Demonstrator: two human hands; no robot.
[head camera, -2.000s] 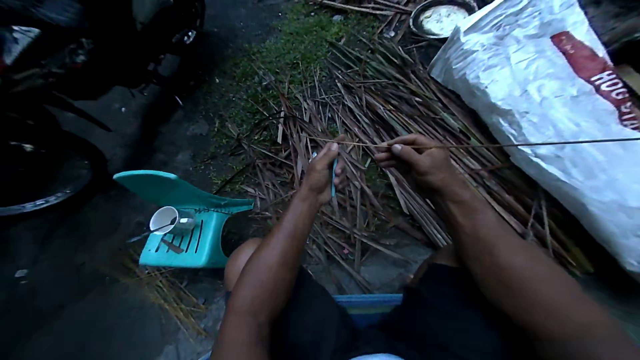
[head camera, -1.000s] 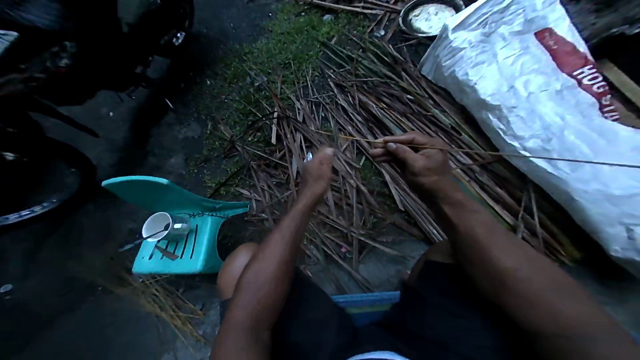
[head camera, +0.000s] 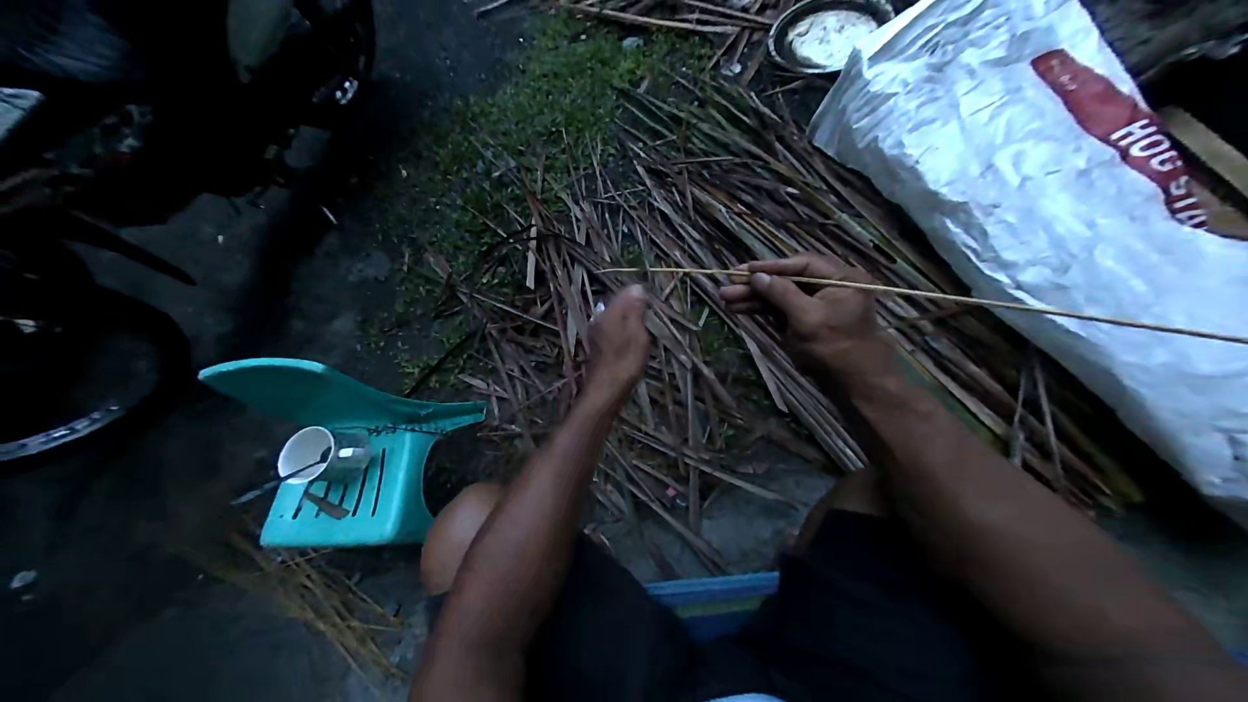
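Observation:
My right hand (head camera: 809, 297) pinches a long thin plant rib (head camera: 985, 301) between thumb and fingers; its tip points left and its long end runs off to the right edge. Just below and left of the tip is my left hand (head camera: 620, 336), blurred, thumb up. A small pale bit shows at its fingers, and whatever it holds is mostly hidden. Under both hands lies a heap of dry brown leaf strips (head camera: 682, 409).
A teal plastic chair (head camera: 390, 507) with a white cup (head camera: 306, 455) stands left, thin ribs (head camera: 322, 604) below it. A motorcycle wheel (head camera: 146, 390) is far left. A white sack (head camera: 975, 146) and a metal basin (head camera: 829, 39) lie right.
Two seconds ago my left hand was at the rib near my right fingers; it has moved down and away from it. My right hand still holds the rib.

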